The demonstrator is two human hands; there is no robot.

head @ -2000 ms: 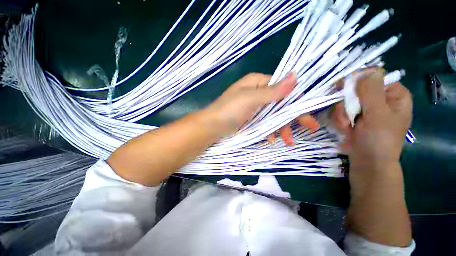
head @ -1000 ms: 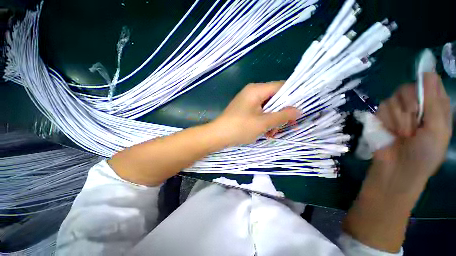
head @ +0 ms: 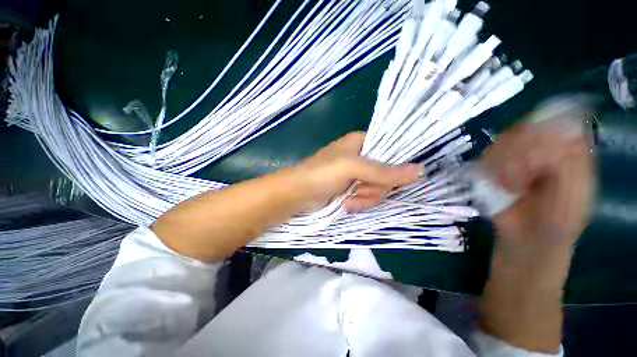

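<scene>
My left hand [head: 356,174] is shut on a bunch of white charging cables [head: 433,77], its plug ends fanned up and to the right. More plug ends of the cable bundle [head: 391,230] lie on the table below and beside that hand. My right hand [head: 541,174] is right of the bunch and blurred by motion. It holds a crumpled white cloth or tissue [head: 494,195]. A blurred white strip shows above its fingers; I cannot tell what it is.
A second group of white cables [head: 279,84] runs toward the far side. A clear plastic scrap [head: 164,90] lies beside it. The large bundle curves to the left. Greyish cables [head: 56,258] are at the lower left. A clear round object [head: 620,82] is at the right edge.
My right hand has moved out to the right and then partly back toward the bunch, still with the white cloth. The held plug ends have shifted a little left and fan more upright.
</scene>
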